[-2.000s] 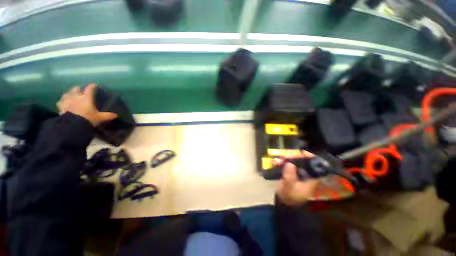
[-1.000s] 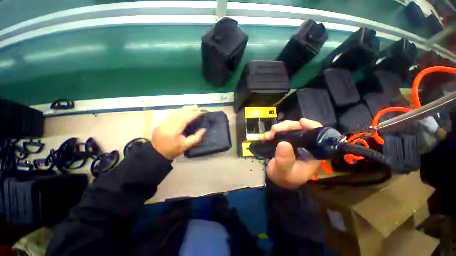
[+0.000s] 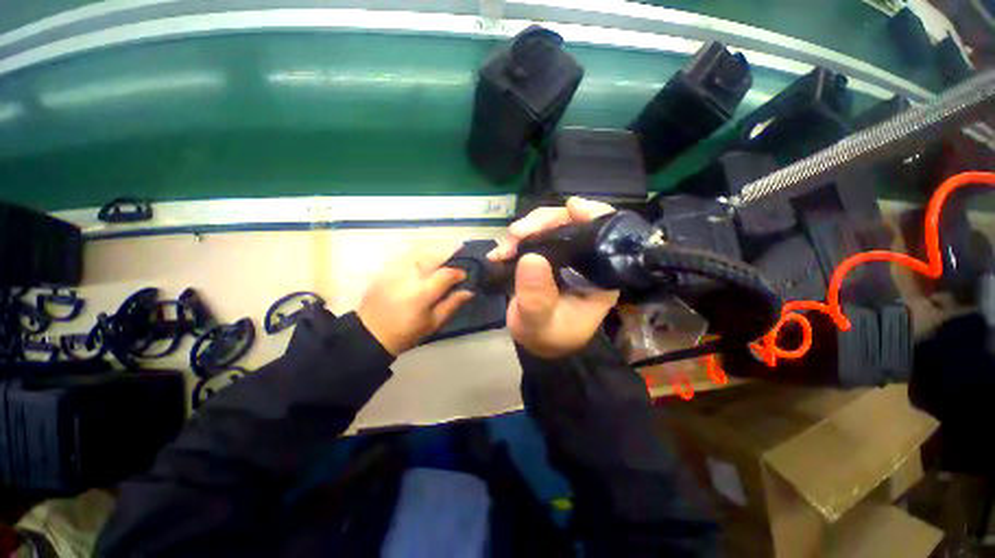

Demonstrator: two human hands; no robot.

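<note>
My right hand point(image 3: 562, 289) is closed around the black electric screwdriver point(image 3: 595, 249), its front end pointing left at the housing. My left hand point(image 3: 415, 305) rests on the black housing point(image 3: 471, 316) on the pale bench, fingers by its upper part. The housing is mostly hidden by both hands, and the driver tip is hidden too. Loose black D-shaped handles point(image 3: 224, 347) lie in a heap on the bench to the left.
Black housings stand on the green belt point(image 3: 360, 120) ahead, one point(image 3: 524, 98) nearest. More housings crowd the right, by an orange coiled hose point(image 3: 884, 257). A metal spring point(image 3: 862, 147) rises to the upper right. An open carton point(image 3: 840, 458) is lower right. Housings point(image 3: 93, 431) lie left.
The housing came from the left to the bench middle with my left hand. My right hand moved the screwdriver left from the yellow feeder to the housing.
</note>
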